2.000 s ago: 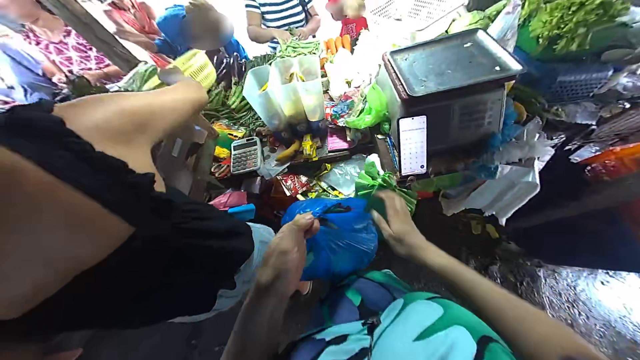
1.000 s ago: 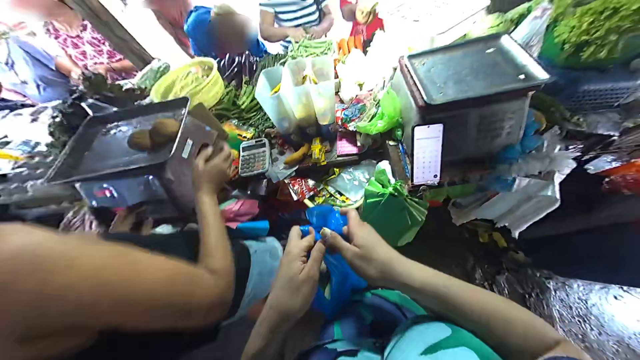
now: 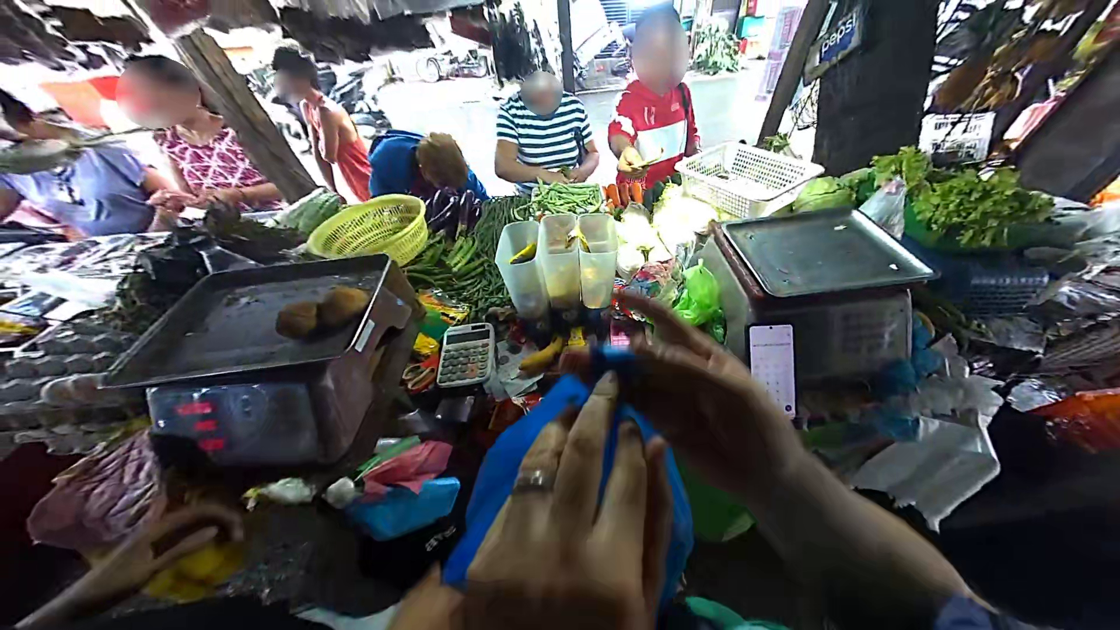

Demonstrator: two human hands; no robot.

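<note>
A blue plastic bag (image 3: 512,472) hangs in front of me, its gathered top between my two hands. My left hand (image 3: 573,516), with a ring on one finger, lies over the bag's front, fingers pointing up toward the knot-like blue bunch. Close to that bunch, my right hand (image 3: 700,394) has its thumb side at the plastic and some fingers raised; it is blurred. What is inside the bag is hidden. Beyond the hands stand three clear plastic containers (image 3: 560,262), with a calculator (image 3: 466,354) to their left and a phone (image 3: 772,367) leaning on a scale to the right.
At left, a weighing scale (image 3: 254,306) carries two brown roundish items (image 3: 322,312); a second scale (image 3: 827,249) stands right. Behind are a yellow basket (image 3: 372,229), green beans (image 3: 569,199) and a white crate (image 3: 748,175). A co-worker's hand (image 3: 149,542) is at lower left, and several people stand across the stall.
The bag has come up from my lap with both hands. The co-worker's arm has left the left scale. The view has tilted upward, showing more of the street and people.
</note>
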